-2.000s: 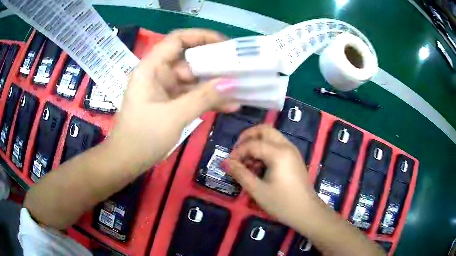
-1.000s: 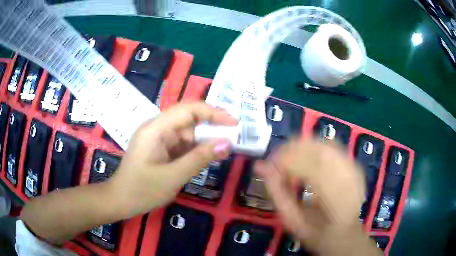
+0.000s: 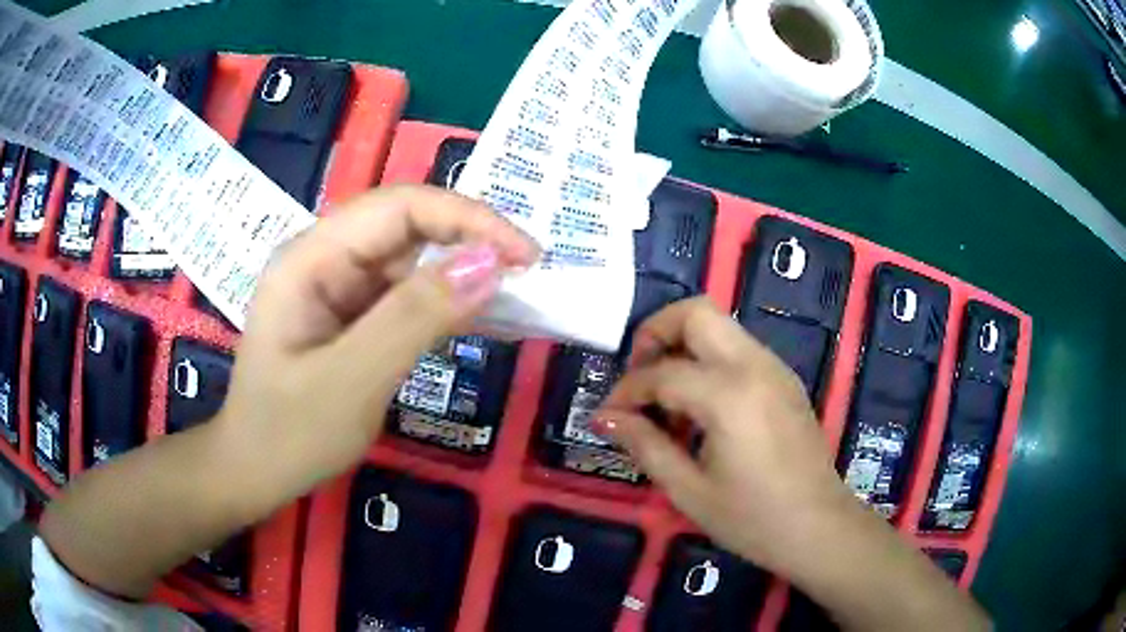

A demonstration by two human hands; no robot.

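Note:
My left hand (image 3: 358,333) holds white label strips between thumb and fingers above the red foam phone tray (image 3: 506,494). One label strip (image 3: 556,161) hangs from its fingers and runs up to the right; another printed strip (image 3: 136,136) runs from behind the hand to the upper left. My right hand (image 3: 716,432) has its thumb and fingertips at the battery compartment (image 3: 587,420) of an open-backed phone (image 3: 673,241). Whether a label is between those fingertips cannot be told. The phone to its left shows a white label (image 3: 426,385) in its compartment.
A thick white label roll (image 3: 790,62) stands at the top right, with a black marker pen (image 3: 803,151) below it. More phones (image 3: 889,383) sit in the tray at the right. Another red tray with phones (image 3: 111,383) lies at the left. A pale curved line (image 3: 988,167) crosses the green worktop.
My right hand has moved down to the second phone's compartment from a blurred position further right. My left hand has moved slightly left and up, and the strip now hangs flatter. The view has shifted.

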